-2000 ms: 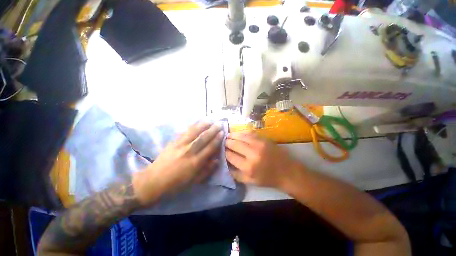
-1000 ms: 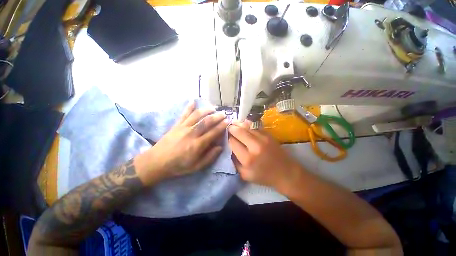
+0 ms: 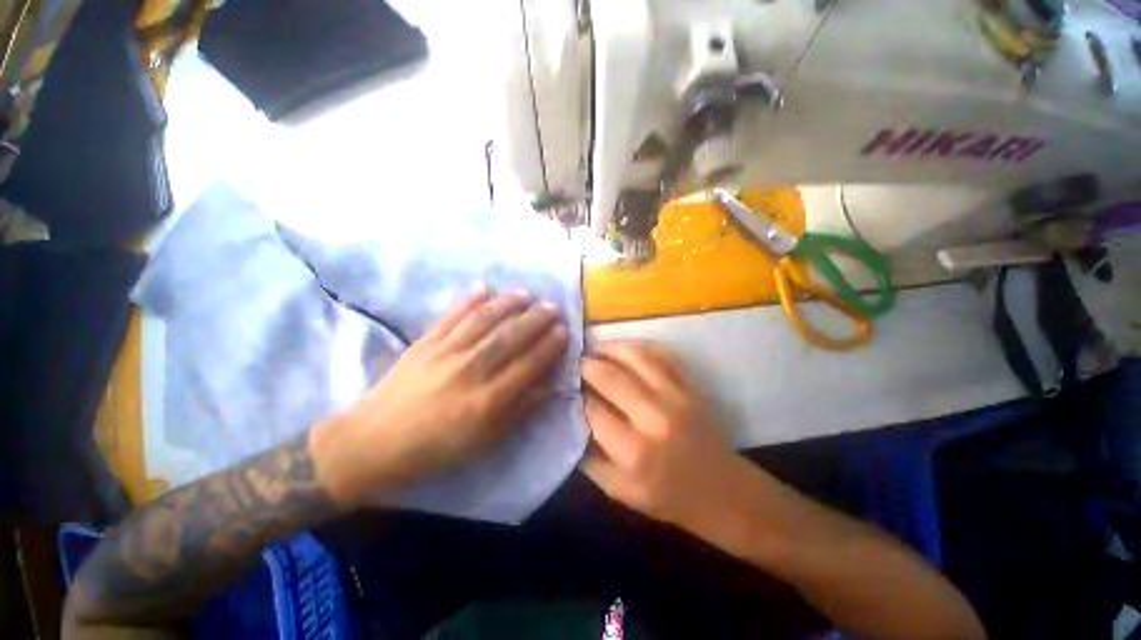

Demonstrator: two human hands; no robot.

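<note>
A pale blue-grey fabric panel (image 3: 225,338) lies on the white table, its right edge running up to the presser foot and needle (image 3: 576,219) of the sewing machine (image 3: 801,113). A dark curved edge crosses the panel's left part. My left hand (image 3: 457,388) lies flat on the panel, fingers slightly spread, pressing it down. My right hand (image 3: 644,431) is at the panel's right edge below the needle, with fingertips on the cloth edge; the thumb is partly hidden. The needle tip is too blurred to make out.
Scissors (image 3: 801,269) with orange and green handles lie right of the needle, partly on the orange-yellow bed cover (image 3: 682,281). A stacked dark piece (image 3: 307,56) lies upper left. Dark panels (image 3: 94,138) hang at the left edge. A blue crate (image 3: 307,588) is below the table.
The view has shifted so the machine sits higher. The panel's upper part now extends past the needle's level, its right edge lies straight, and both hands are farther below the needle.
</note>
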